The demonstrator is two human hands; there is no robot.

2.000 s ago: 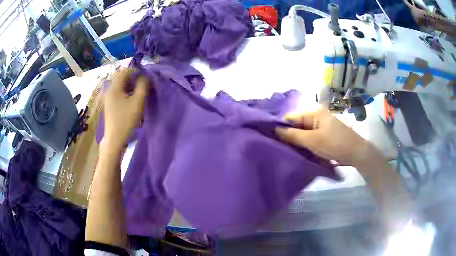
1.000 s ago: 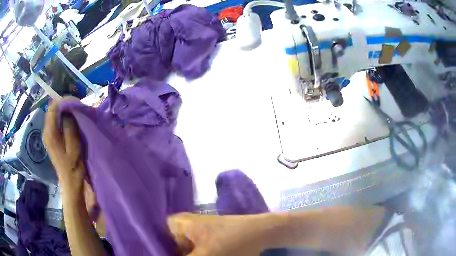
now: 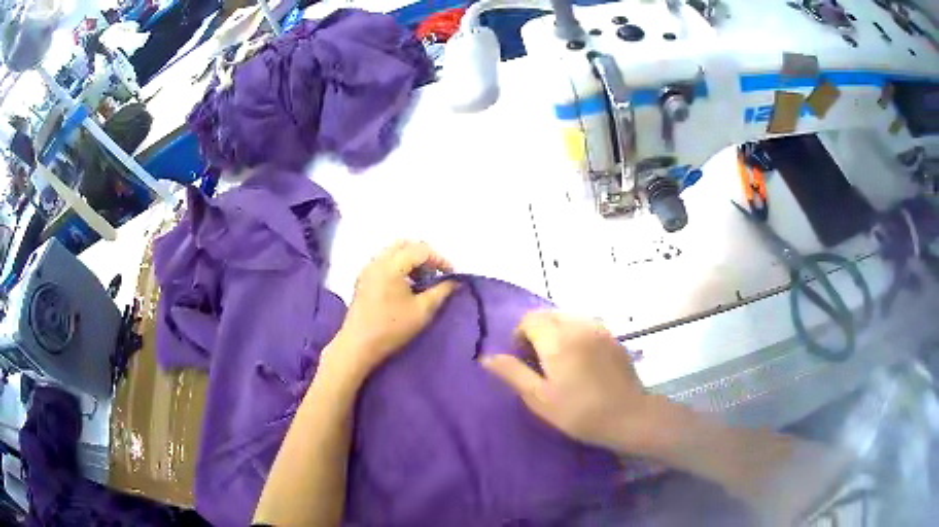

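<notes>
A purple garment piece (image 3: 443,422) lies spread over the front table edge, with a dark seam or edge line curving across its top. My left hand (image 3: 396,304) pinches its upper edge near the top of that line. My right hand (image 3: 577,376) is on the cloth at the right, fingers bent near the line's lower end; whether it grips cloth is unclear. The white sewing machine (image 3: 659,103) stands to the right. Its presser foot (image 3: 618,196) has no cloth under it.
Another purple piece (image 3: 247,288) lies left of my left arm, a purple heap (image 3: 319,88) behind it. Green-handled scissors (image 3: 824,299), orange snips (image 3: 755,183) and a black flat object (image 3: 819,187) lie right. A grey boxed fan (image 3: 62,319) and lamp (image 3: 475,67) also show.
The cloth that was gathered and pulled left is now spread in front of me, nearer the machine. My left hand has moved right to its edge; my right hand has moved up and right.
</notes>
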